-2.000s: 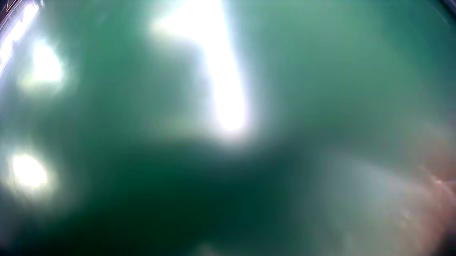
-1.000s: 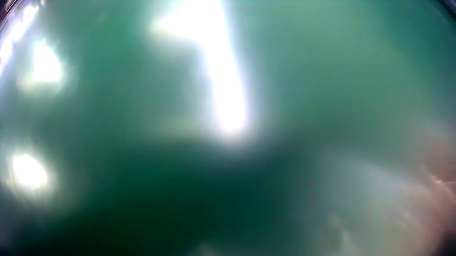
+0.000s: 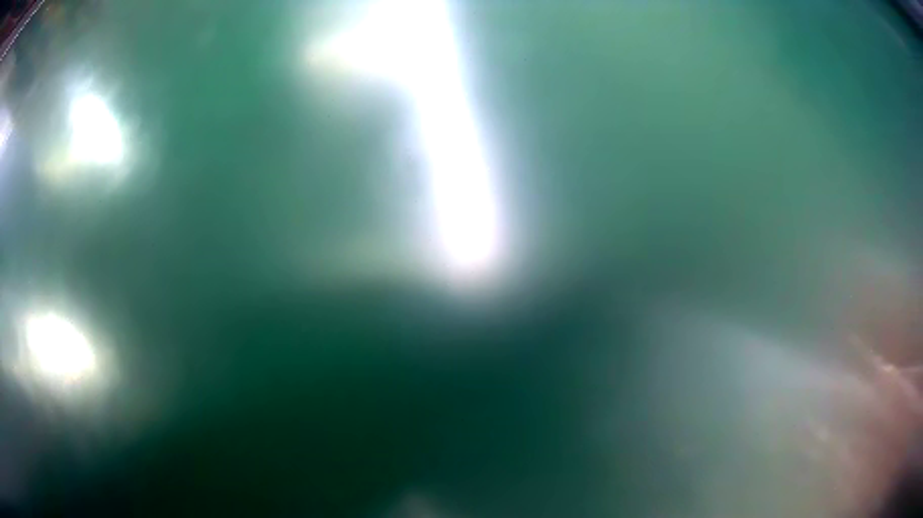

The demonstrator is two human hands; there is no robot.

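A blurred green surface (image 3: 648,152) fills nearly the whole head view, very close to the camera. No hand can be made out for certain. A blurred reddish-pink patch (image 3: 891,395) lies at the lower right edge, with thin bright streaks across it; I cannot tell what it is. A pale hazy area (image 3: 749,405) lies to its left. No worked item can be made out.
A long white glare (image 3: 460,172) runs down from the top middle. Two smaller bright glares, an upper one (image 3: 96,132) and a lower one (image 3: 59,347), show at the left. Dark, blurred shapes show at the upper left corner.
The bright streak along the upper left edge has mostly gone, and darker mottled shapes show there. Faint light marks at the lower right have faded. The rest looks the same.
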